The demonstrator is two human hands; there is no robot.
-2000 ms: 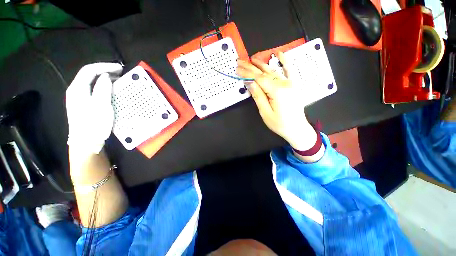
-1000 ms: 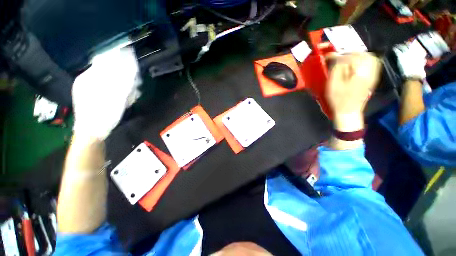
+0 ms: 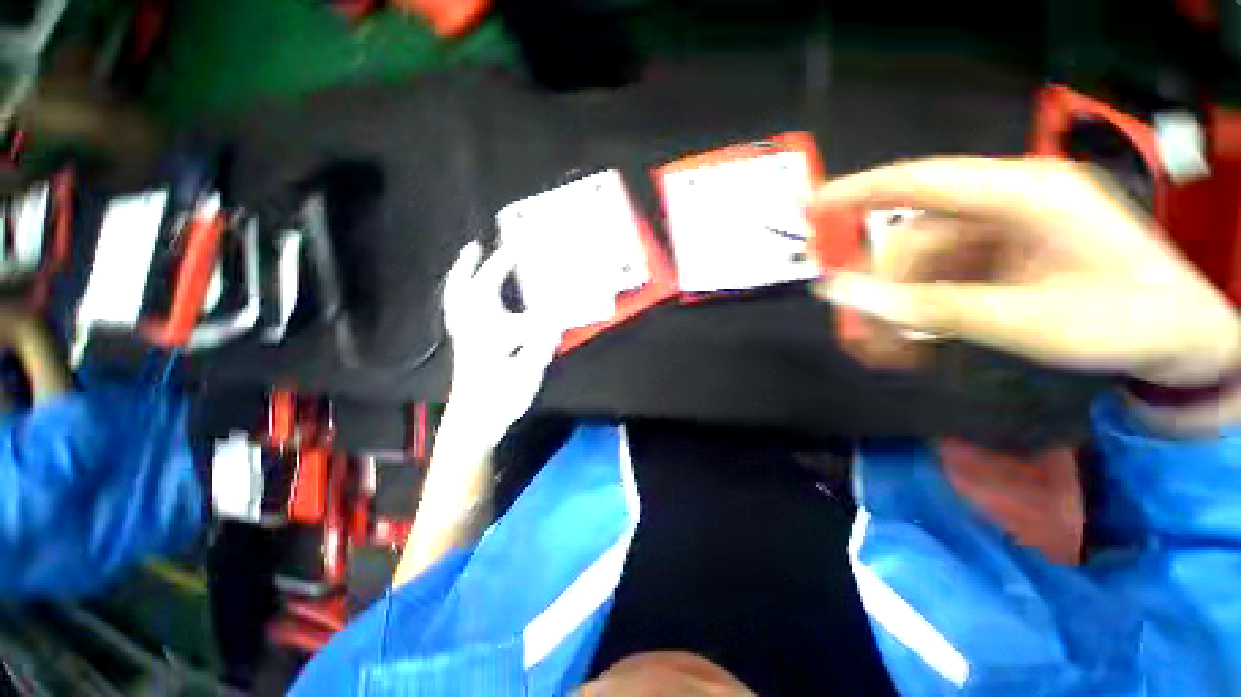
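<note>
A left white square box [image 3: 578, 245] sits on an orange-red pad [image 3: 593, 327]. My gloved left hand [image 3: 493, 334] is at its lower left edge and seems to touch it; blur and white-on-white hide the grip. A middle white box [image 3: 739, 225] lies on its own pad [image 3: 798, 142], with a short dark lead on its right side. My bare right hand [image 3: 1021, 266] is just right of it, thumb and fingers apart, with orange showing between them. It covers most of what lies at the right, where a small white part shows. Nothing is visibly held in it.
A red holder [image 3: 1198, 204] stands at the right edge, with a dark mouse-like shape beside it. White, grey and orange pieces [image 3: 123, 259] stand at the left. Red parts [image 3: 313, 477] lie below the bench edge. Another person's blue sleeve [image 3: 95, 477] is at far left.
The view has swung left. My left hand has come down from the back of the bench to the left box. My right hand has moved from the red holder to beside the middle box.
</note>
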